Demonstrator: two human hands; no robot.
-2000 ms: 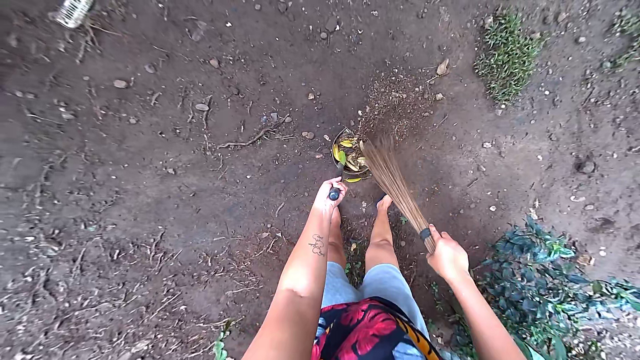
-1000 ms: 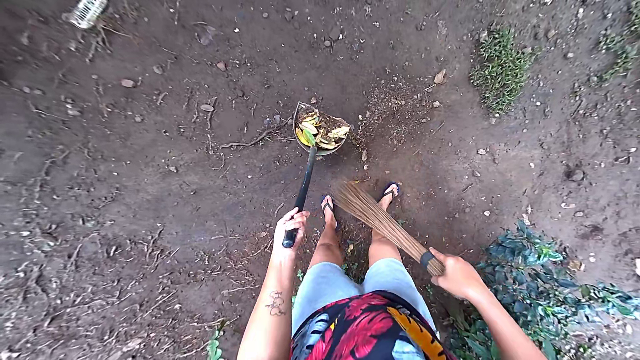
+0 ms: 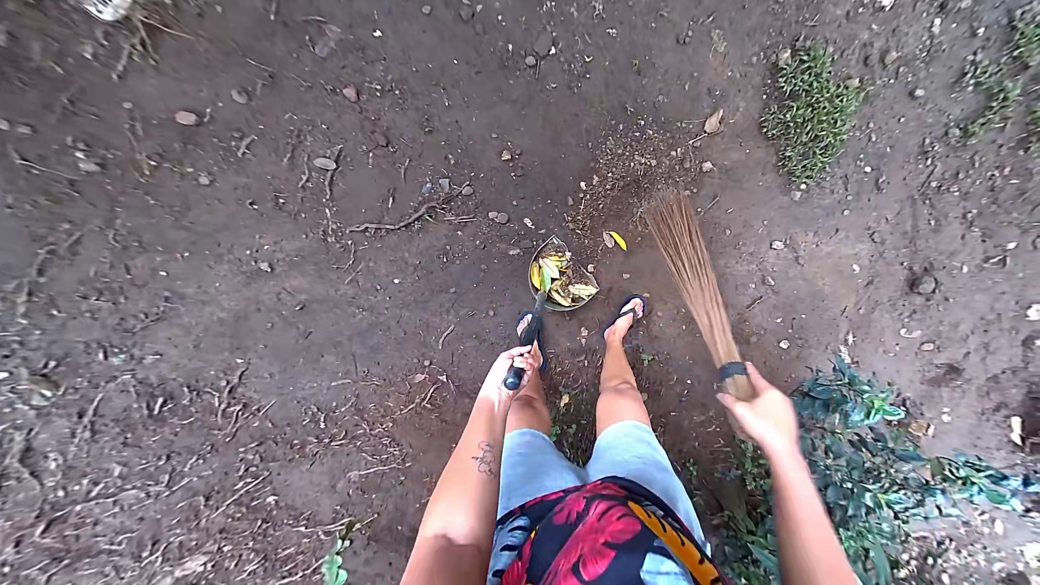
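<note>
My left hand [image 3: 513,370] grips the black handle [image 3: 531,329] of a long-handled dustpan [image 3: 573,305], whose pan lies in front of my feet. Yellow and green leaves [image 3: 552,272] and dry debris fill the pan. In my right hand [image 3: 760,410] is a stick broom [image 3: 695,276], held by its bound end, with the bristles fanned out toward the upper left, to the right of the pan. A yellow leaf [image 3: 618,240] and a brown leaf [image 3: 608,239] lie on the soil between pan and bristles. Fine debris [image 3: 638,166] is scattered beyond them.
My feet in black flip-flops [image 3: 626,315] stand just behind the pan. A leafy bush [image 3: 861,455] grows at the lower right, a grass tuft [image 3: 814,110] at the upper right. Roots [image 3: 410,218] and stones [image 3: 187,118] mark the bare soil. A whitish object [image 3: 107,6] lies at the upper left corner.
The dustpan has moved right and nearer my feet since one second ago. The broom has swung away from my feet to the right, its bristles now farther forward. Both hands keep their hold.
</note>
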